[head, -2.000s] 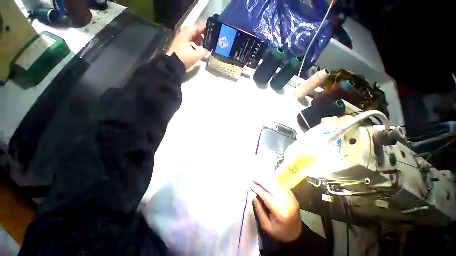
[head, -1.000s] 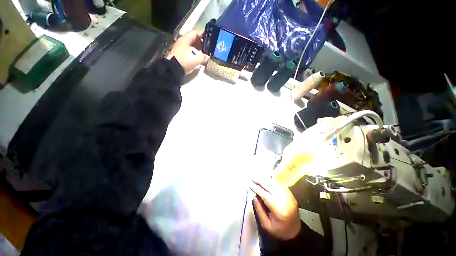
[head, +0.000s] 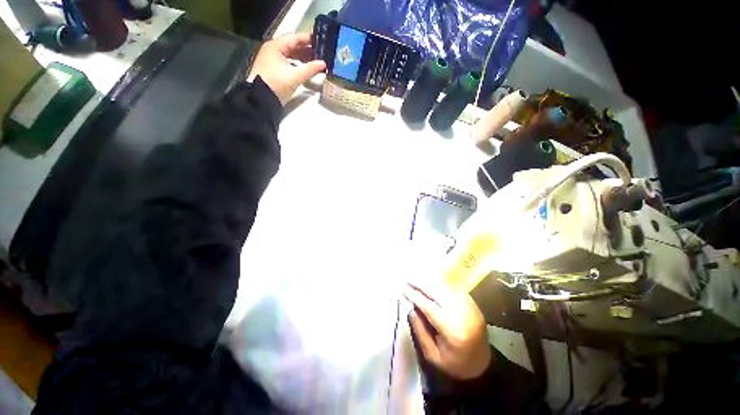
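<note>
The smartphone (head: 361, 57), screen lit, stands tilted on a small beige stand (head: 350, 99) at the back of the table. My left hand (head: 286, 65) grips the phone's left end between thumb and fingers. My right hand (head: 450, 331) is beside the sewing machine head, thumb and forefinger pinched on the edge of pale cloth (head: 316, 324). The cloth is largely washed out by glare, with faint coloured patches near my lap. Its far edge cannot be told from the table.
The cream-white sewing machine (head: 568, 231) stands at right. Dark green thread cones (head: 425, 91), a pink-beige cone (head: 500, 117) and a blue plastic bag (head: 454, 32) are at the back. A green box (head: 47, 109) lies on the left surface.
The phone, stand, cones and left hand appear slightly further left and higher in the view. Both hands keep their holds.
</note>
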